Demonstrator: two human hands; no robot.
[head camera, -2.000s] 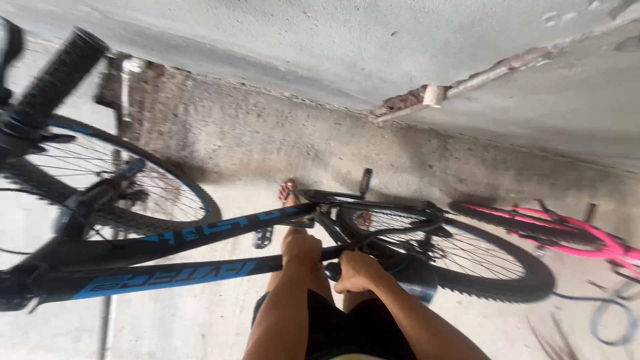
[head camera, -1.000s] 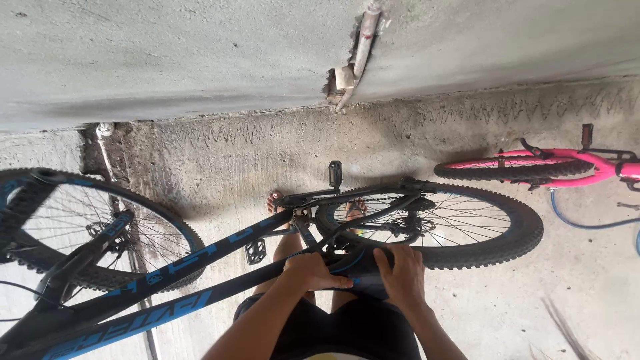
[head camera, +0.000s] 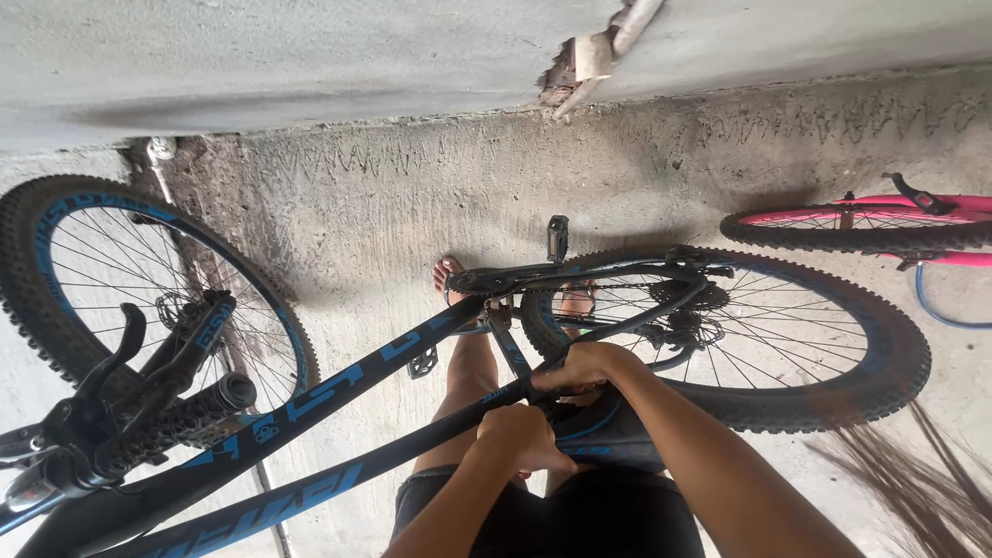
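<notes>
A black and blue mountain bike frame crosses the view in front of my legs. My left hand is at the top tube beside the seat clamp area, its fingers partly hidden. My right hand is curled around the frame at the seat tube junction, just behind it. The black bicycle saddle lies between my forearms, against my shorts. To the right is the rear wheel with its cassette; a pedal points toward the wall. The handlebar grip and front wheel are at left.
A concrete wall runs along the top, with a pipe in a broken section. A pink bicycle stands at right, a blue hose beside it. My sandalled feet are on the concrete floor behind the bike.
My right hand has moved from the saddle to the frame near the seat tube. My left hand has stayed near the top tube's rear end. The handlebar has come back into view.
</notes>
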